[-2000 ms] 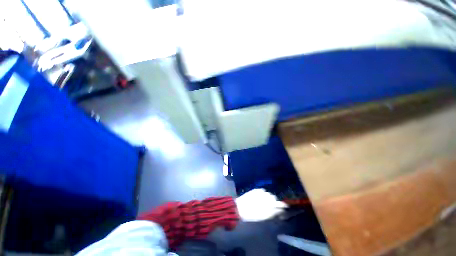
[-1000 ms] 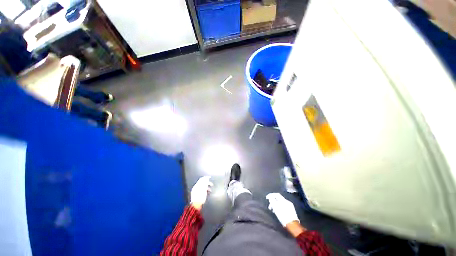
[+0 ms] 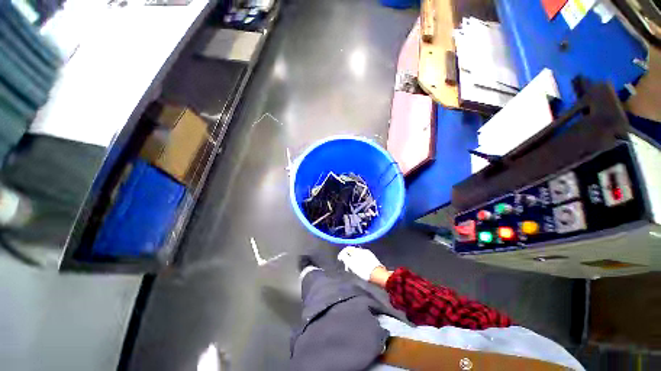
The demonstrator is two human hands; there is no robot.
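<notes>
A round blue waste bin [image 3: 397, 190] stands on the floor in front of me, holding dark scraps and thin pale strips [image 3: 354, 217]. My right hand [image 3: 360, 263], in a white glove, is just below the bin's near rim. Its fingers look slightly bent and nothing shows in it, but blur hides whether they are apart. My left hand is not seen; a blurred white patch at the bottom edge cannot be identified.
On the right are a control panel [image 3: 536, 210] with lit buttons, a blue machine with white sheets [image 3: 487, 61], wooden-edged boards and a pinkish slab [image 3: 412, 130]. On the left, a shelf holds a cardboard box [image 3: 185, 148] and blue box [image 3: 141, 210]. Thin white strips [image 3: 267, 253] lie on the floor.
The view has turned and moved closer to the bin, which is now central. The control panel and machine table have come into view. My left hand has left the picture.
</notes>
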